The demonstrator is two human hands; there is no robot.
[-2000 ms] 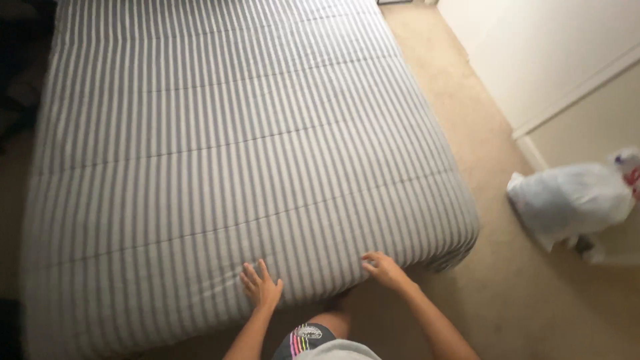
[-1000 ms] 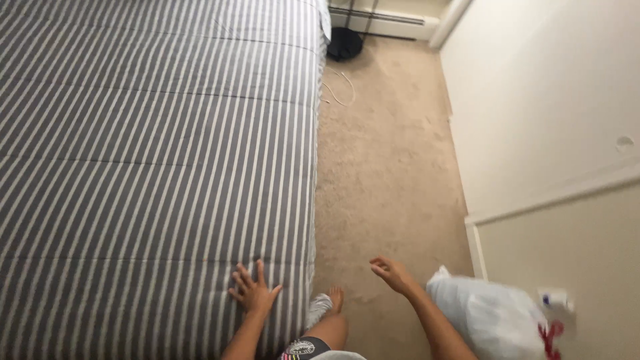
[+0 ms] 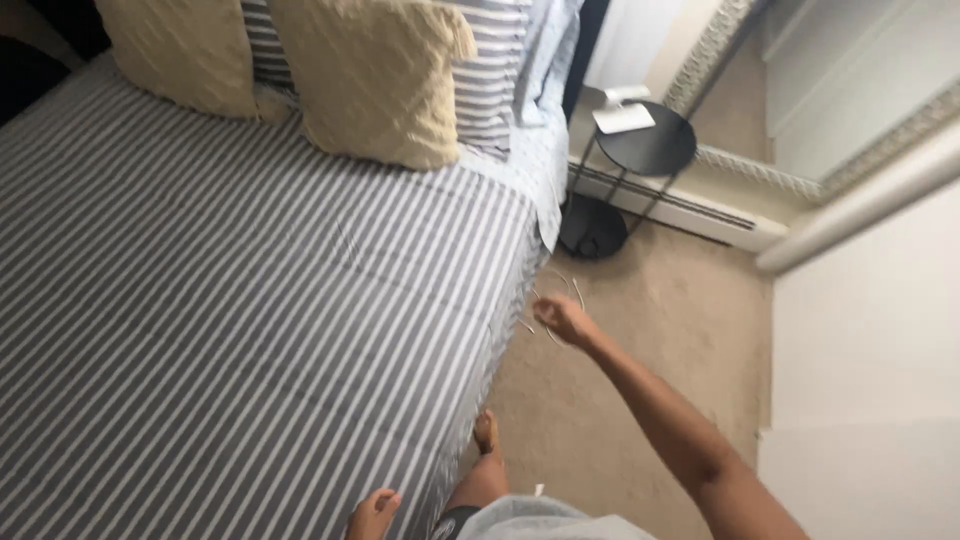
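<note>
A gray and white striped bedspread [image 3: 300, 300] covers the bed on the left. My left hand [image 3: 375, 512] is at the lower edge of the view over the bedspread, partly cut off; it holds nothing, and whether it touches the cloth is unclear. My right hand [image 3: 561, 318] is stretched forward beside the bed's right edge, above the carpet, empty, its fingers loosely curled and blurred. A white cable [image 3: 577, 291] lies on the floor behind it. Two tan textured pillows, one on the left [image 3: 187, 56] and one on the right [image 3: 375, 82], lean at the head of the bed.
A round black side table [image 3: 649, 139] with a white object [image 3: 624, 118] on top stands past the bed's corner. Behind it are a baseboard heater [image 3: 720, 217] and a mirror with an ornate frame [image 3: 757, 176]. Beige carpet [image 3: 637, 405] runs between bed and white wall [image 3: 862, 345].
The view has moved up along the bed's right side, to the pillows and side table. My right hand has reached farther forward. My left hand has dropped to the lower edge; the white bag is out of view.
</note>
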